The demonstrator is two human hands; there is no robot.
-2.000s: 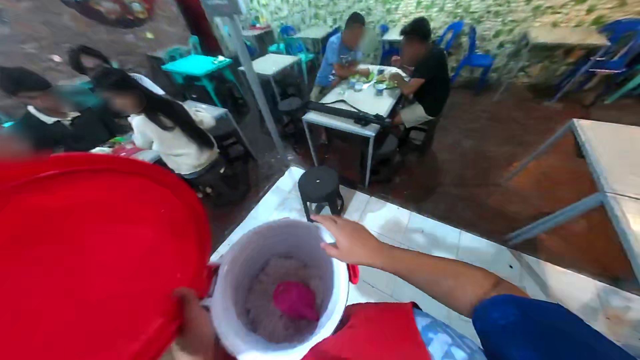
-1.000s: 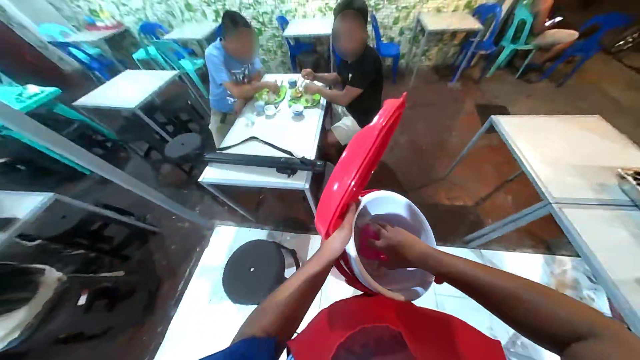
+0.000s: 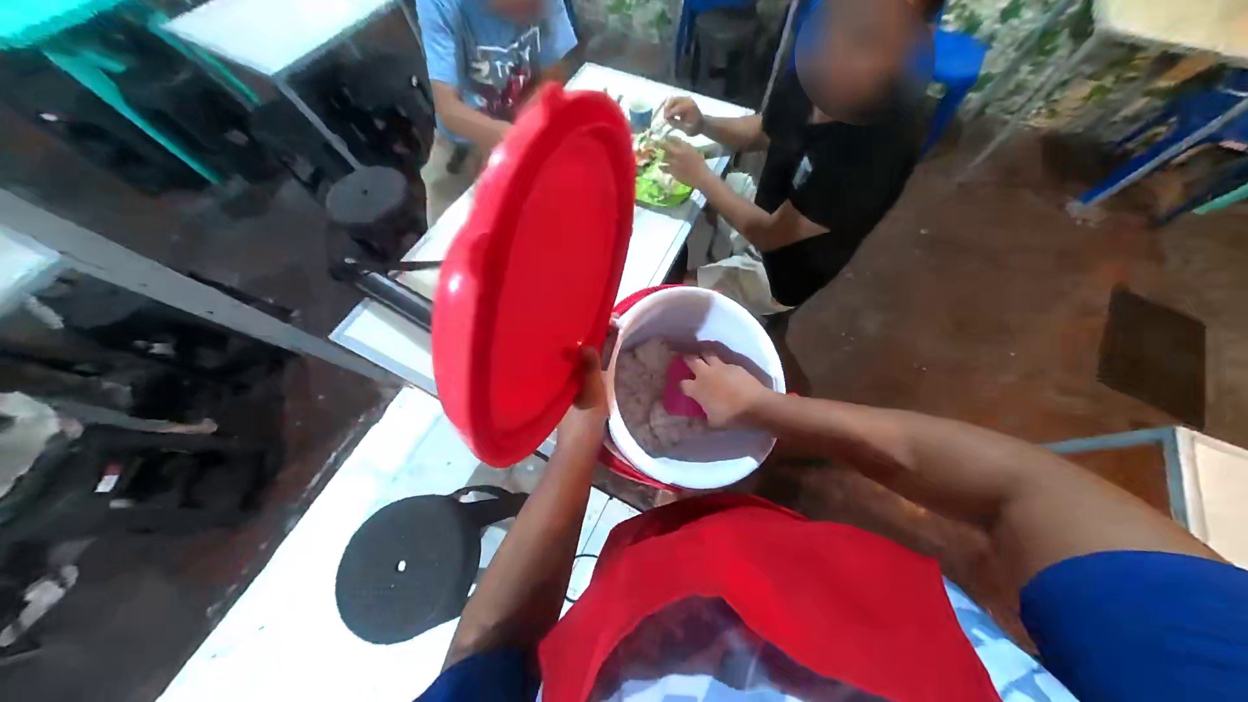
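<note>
My left hand (image 3: pixel 585 390) grips the lower edge of a large red plastic lid (image 3: pixel 556 263), which is tilted up on its side at the left of the bucket. My right hand (image 3: pixel 723 388) reaches into a round white-lined red bucket (image 3: pixel 697 473), its fingers on a pink scoop or cup (image 3: pixel 680 390). The scoop rests in a pale, greyish-pink, lumpy mass (image 3: pixel 648 390), perhaps rice, that partly fills the bucket. The fingers hide part of the scoop.
A round black stool (image 3: pixel 409 568) stands on white floor tiles (image 3: pixel 283 585) at lower left. Two people sit eating at a white table (image 3: pixel 634 253) just beyond the bucket. A grey metal bar (image 3: pixel 195 292) crosses the left; a table corner (image 3: pixel 1209 487) juts in at right.
Two seconds ago my right hand was at the bucket's rim; now it is inside on the pink scoop. The lid has gone from lying broad at the left to standing tilted beside the bucket. The view has shifted.
</note>
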